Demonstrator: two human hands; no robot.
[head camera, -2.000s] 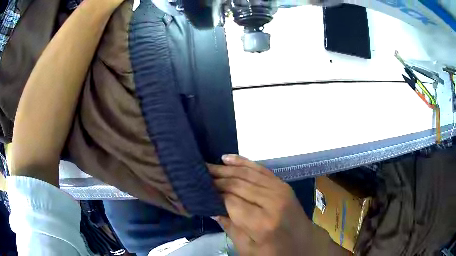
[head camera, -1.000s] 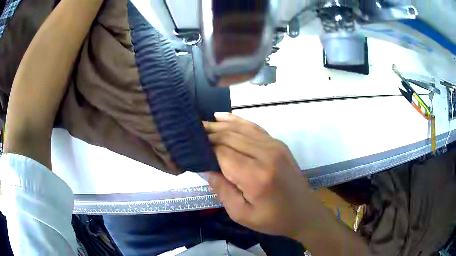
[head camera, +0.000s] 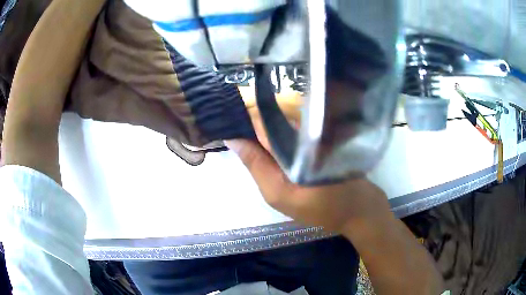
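Brown cloth (head camera: 130, 75) lies bunched on the table at the left. Its gathered navy elastic waistband (head camera: 216, 106) runs down and right from beneath the white sewing machine head (head camera: 230, 37). My right hand (head camera: 311, 199) grips the waistband's lower end, thumb at its near edge. The machine's shiny metal end covers part of this hand, and the fingers show only partly behind it. The needle area is mostly hidden. My left forearm lies over the brown cloth at the left and runs out at the top edge; my left hand is out of the picture.
A grey knob (head camera: 427, 113) is on the machine's right. Thread snips or small tools (head camera: 483, 124) lie at the table's right. A tape measure (head camera: 196, 245) follows the front edge. Brown cloth (head camera: 484, 230) hangs at lower right. A slotted plate outline (head camera: 186, 152) shows on the table.
The machine head now fills the upper middle and covers more of the waistband and my right hand. The waistband's lower end and my right hand appear higher in view. My right hand keeps its grip.
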